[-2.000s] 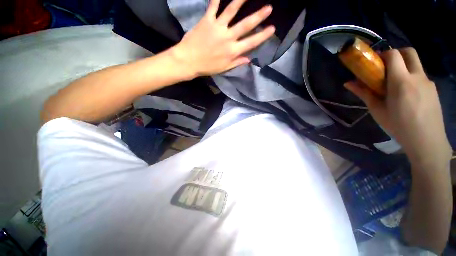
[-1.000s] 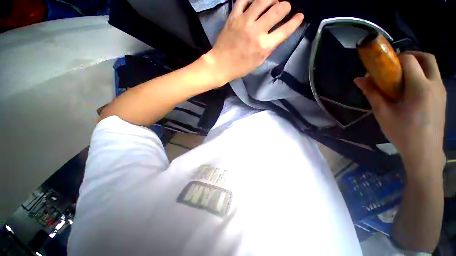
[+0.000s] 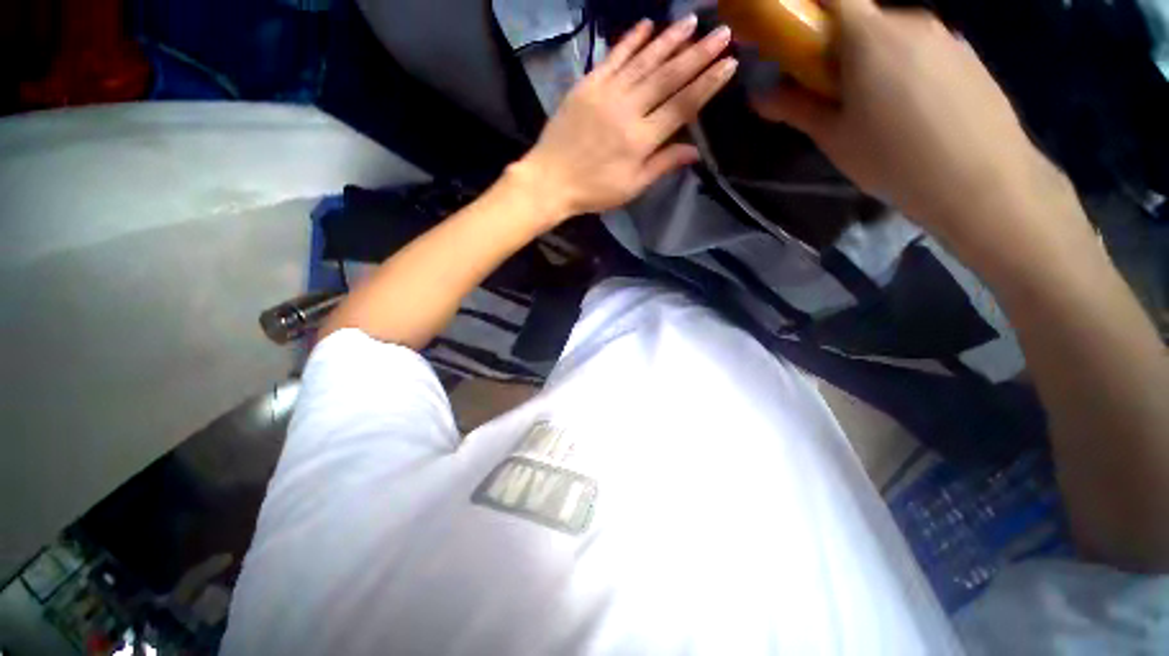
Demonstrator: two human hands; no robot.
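My right hand (image 3: 897, 96) grips the orange-brown wooden handle of the iron (image 3: 788, 41) at the top centre right. The iron's dark soleplate with its thin shiny rim lies low over the cloth, partly hidden by my hand and blurred. My left hand (image 3: 628, 122) lies flat with fingers spread on the garment, just left of the iron, and grips nothing. The garment shows light grey-blue cloth (image 3: 686, 218) and black cloth (image 3: 923, 314), with folds and dark strips. Its upper part is cut off by the picture's edge.
A white curved surface (image 3: 141, 212) fills the left side. Striped-looking black and grey cloth (image 3: 481, 327) hangs below my left forearm. A dark metal cylinder (image 3: 298, 318) juts out near my left elbow. A blue crate (image 3: 961, 525) is low at the right. Red and blue cloth lies at top left.
The iron in my right hand has moved left and up, close to my left hand, uncovering cloth at the right. My left hand has shifted slightly left and lies flatter.
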